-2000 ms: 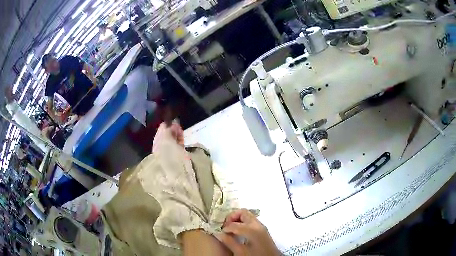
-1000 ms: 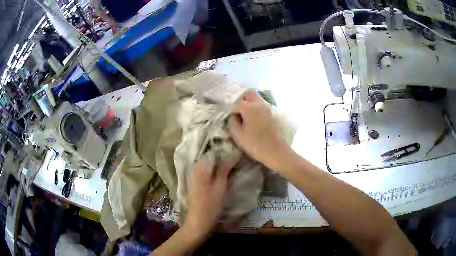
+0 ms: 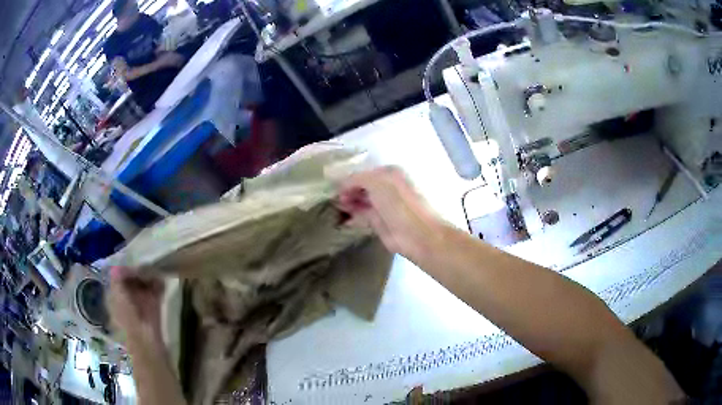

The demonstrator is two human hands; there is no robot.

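Note:
The khaki garment (image 3: 261, 245) is stretched between my two hands over the left part of the white table, its upper edge running from one hand to the other and its folds hanging below. My left hand (image 3: 136, 297) grips its left end, a little blurred. My right hand (image 3: 376, 207) grips its right end with the fingers curled into the cloth. A flap of the garment hangs down below my right hand. The fingertips of both hands are partly hidden by cloth and blur.
The sewing machine (image 3: 586, 95) stands at the right, with its lamp (image 3: 455, 142) on the near side. Black thread snips (image 3: 602, 229) and a brown-handled tool (image 3: 663, 190) lie on its bed. A second machine (image 3: 89, 300) is at the left. A person (image 3: 142, 55) is beyond the blue surface.
The garment was bunched under both hands and is now spread wide between them. My left hand has moved left with its end. The view has shifted, so the machine appears further left.

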